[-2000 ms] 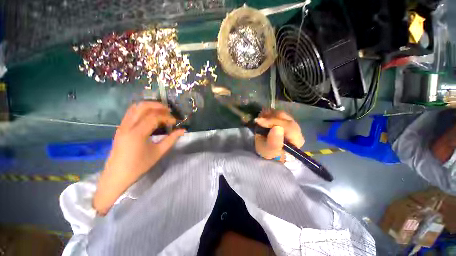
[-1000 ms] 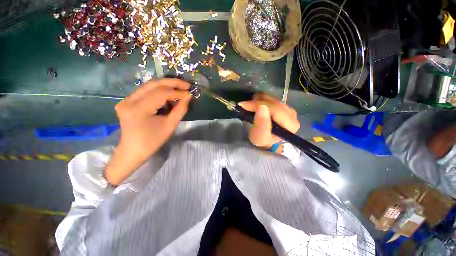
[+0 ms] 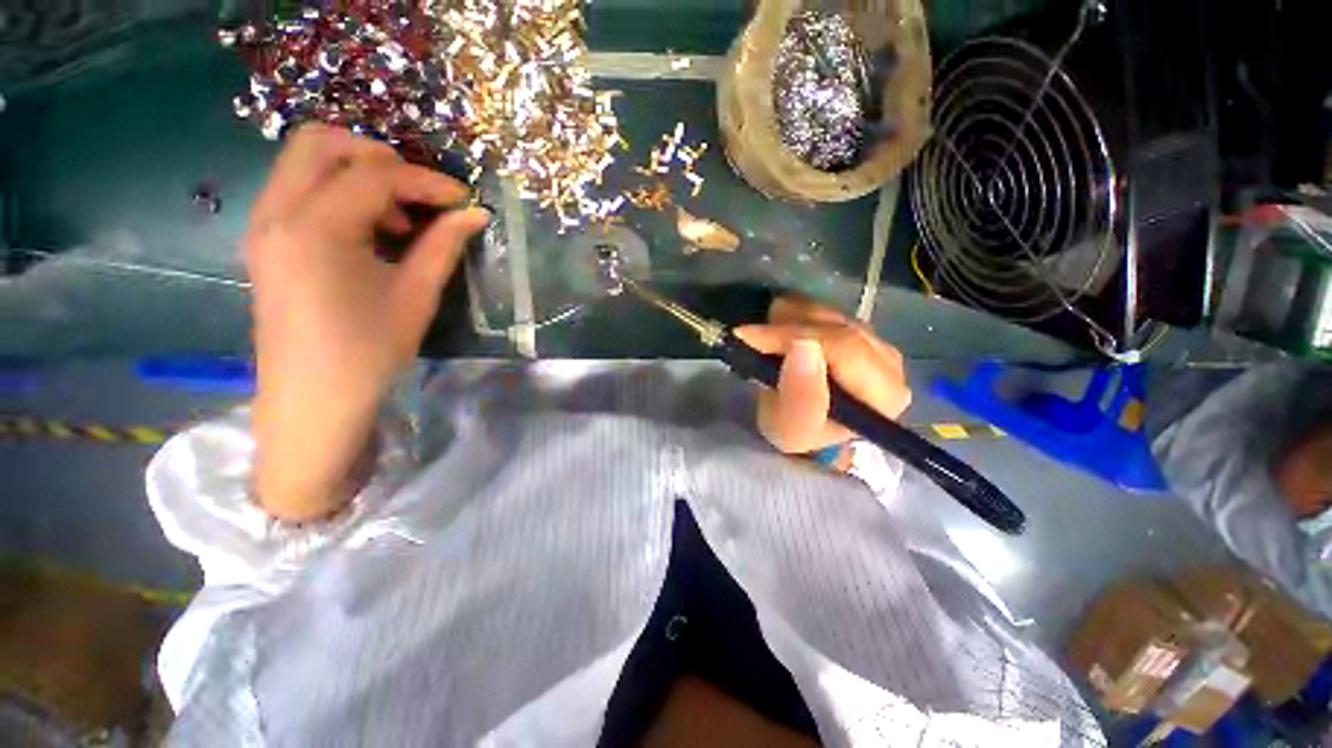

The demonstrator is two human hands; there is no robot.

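My right hand (image 3: 830, 377) holds the black soldering iron (image 3: 920, 460) like a pen. The iron's thin tip points up and left, close to a small silver piece (image 3: 608, 266) on a greyish round spot on the green mat. My left hand (image 3: 329, 263) is left of that spot, thumb and forefinger nearly together below the red pile; whether a tiny part is between them cannot be told. A pile of dark red and silver components (image 3: 343, 73) and a pile of gold and silver metal tabs (image 3: 533, 117) lie side by side above.
A tan bowl (image 3: 748, 110) holds silver metal wool. An amber lump (image 3: 707, 231) lies below it. A black fan (image 3: 1008, 183) with a spiral guard stands to the right. A thin pale line (image 3: 132, 268) crosses the mat at left. Another person's sleeve (image 3: 1242, 460) shows at far right.
My left hand has moved left and up, away from the iron tip, leaving the small silver piece on the round spot. The iron has shifted slightly right in view.
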